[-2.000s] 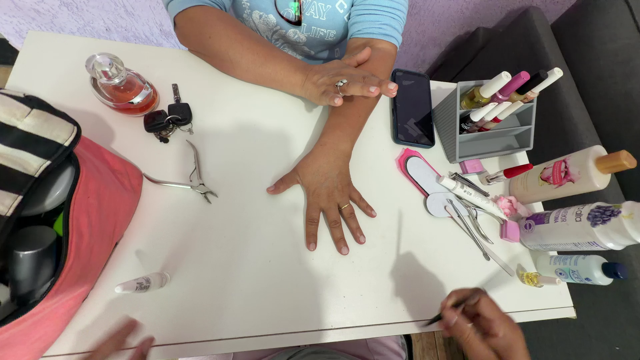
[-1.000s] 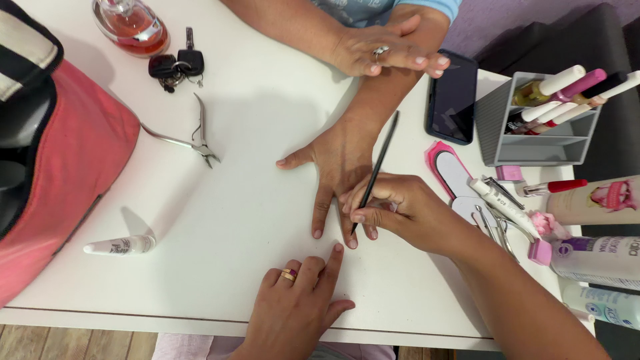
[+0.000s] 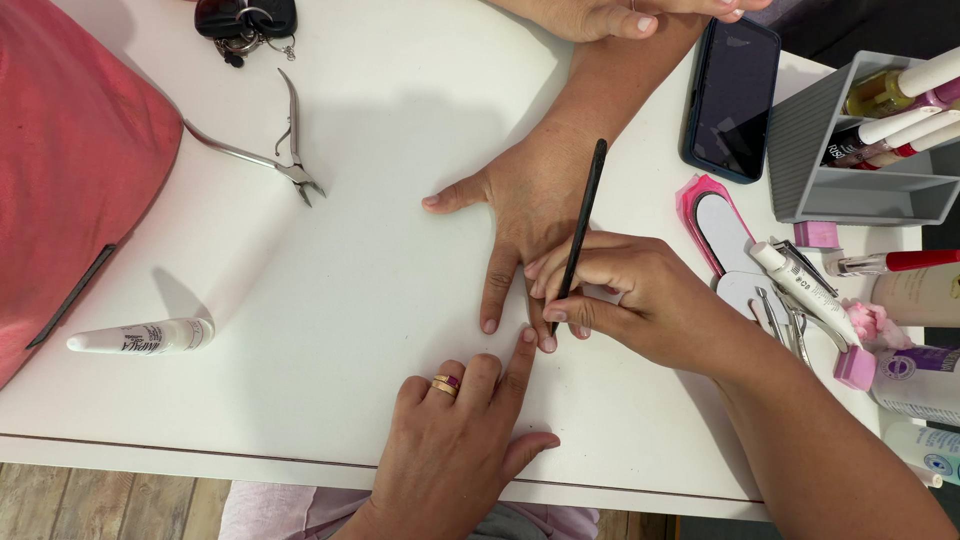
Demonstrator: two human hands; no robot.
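Note:
My right hand (image 3: 611,296) holds a slim black stick-like tool (image 3: 583,225), its lower tip close to a fingernail of the other person's hand (image 3: 529,195), which lies spread palm down on the white table (image 3: 360,300). My left hand (image 3: 457,420), with gold rings on one finger, rests on the table with no tool in it. Its extended index fingertip is at that person's finger, beside the nail. The other person's second hand (image 3: 607,16) lies over their own forearm at the top. Metal cuticle nippers (image 3: 294,169) lie with handles spread, left of the hands.
A pink bag (image 3: 67,172) and a white nail polish bottle (image 3: 146,336) are at left, keys (image 3: 246,22) above. At right are a phone (image 3: 733,97), a gray organizer (image 3: 817,142) with polish bottles, nail files (image 3: 724,232), a white tube (image 3: 814,292), pink blocks (image 3: 855,367) and lotion bottles (image 3: 915,379).
Since two seconds ago, both my hands have moved from the near table edge up to the other person's fingers, the right one carrying the black tool. The view has moved closer.

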